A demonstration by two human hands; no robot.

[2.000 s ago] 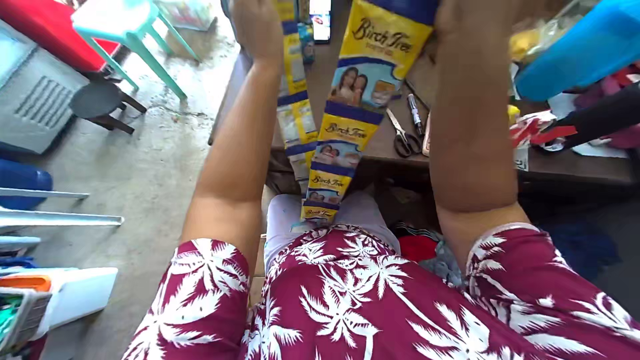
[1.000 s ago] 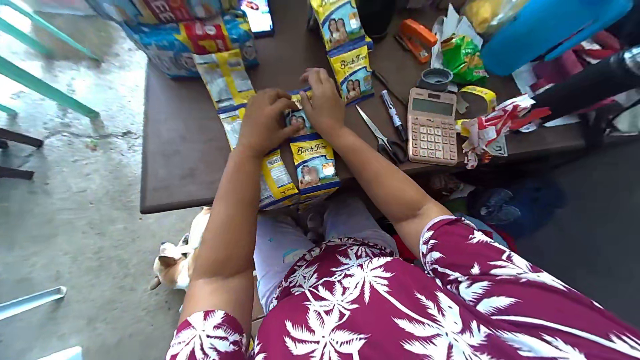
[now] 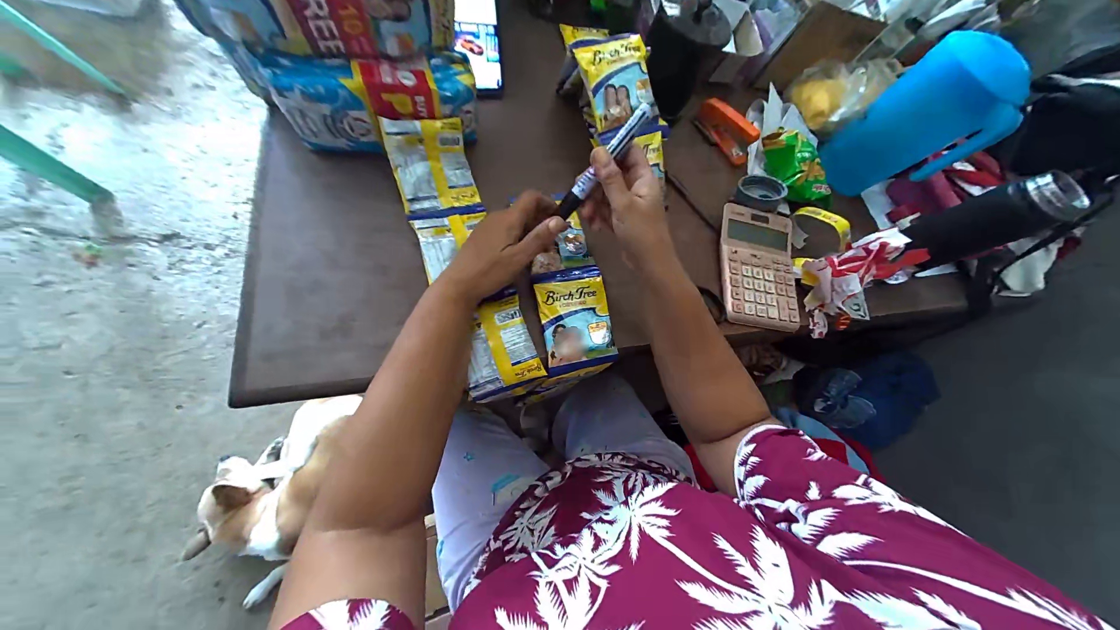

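Both my hands are on a marker pen [image 3: 605,159], tilted with its black end toward my left hand [image 3: 503,245]. My right hand [image 3: 632,206] grips the barrel, while the fingers and thumb of my left hand close on the black end. Beneath my hands, a strip of Birch Tree milk sachets [image 3: 573,319] lies front side up and reaches the table edge. A second strip, back side up [image 3: 430,166], runs beside it on the left. More sachets [image 3: 615,83] lie beyond my right hand. The scissors are mostly hidden by my right forearm.
Blue plastic packs [image 3: 328,105] and a lit phone [image 3: 478,44] stand or lie at the back left. On the right are a pink calculator [image 3: 759,267], an orange stapler [image 3: 728,129], a blue pitcher [image 3: 927,114] and a black tumbler [image 3: 989,219]. A dog [image 3: 271,499] is on the floor beside the table [image 3: 306,306].
The raised sachet strips came down onto the table. The marker, lying near the scissors a second ago, is now in my hands above the sachets.
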